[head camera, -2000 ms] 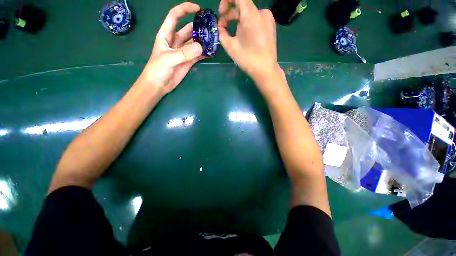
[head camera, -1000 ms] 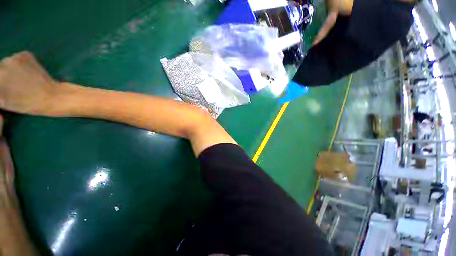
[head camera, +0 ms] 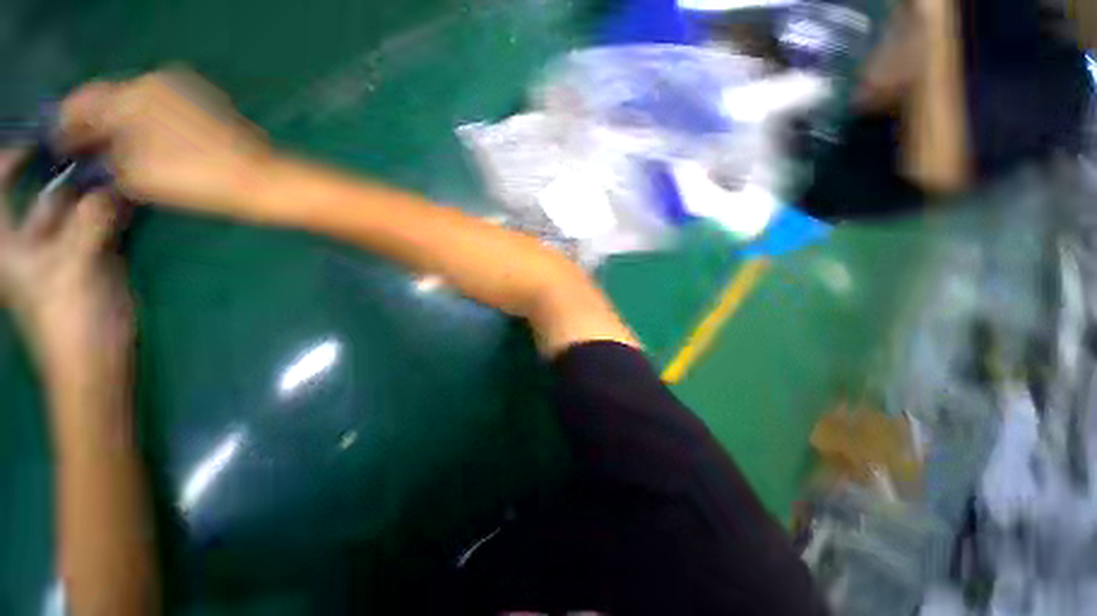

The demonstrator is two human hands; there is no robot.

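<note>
The view is blurred. A dark blue part point(head camera: 84, 172), probably the wound coil assembly, shows at the far left edge between my two hands. My left hand point(head camera: 58, 247) is partly cut off by the left edge and has its fingers around the part from below. My right hand point(head camera: 162, 138) is at the part's upper right side, its fingertips touching or close to it. The fingers and the part blur together, so the right hand's grip cannot be made out.
A speckled bag with a white label point(head camera: 577, 207) and a crumpled clear bag point(head camera: 650, 102) lie on the green bench point(head camera: 289, 289) beside a blue-and-white box point(head camera: 656, 22). Another person's arm point(head camera: 936, 108) is at upper right. Yellow floor line point(head camera: 716, 323), carton point(head camera: 864, 443) and blurred racks lie right.
Since two seconds ago the view has swung right, putting my hands at the left edge. Since one second ago it has come back slightly, and the part and my left hand show again.
</note>
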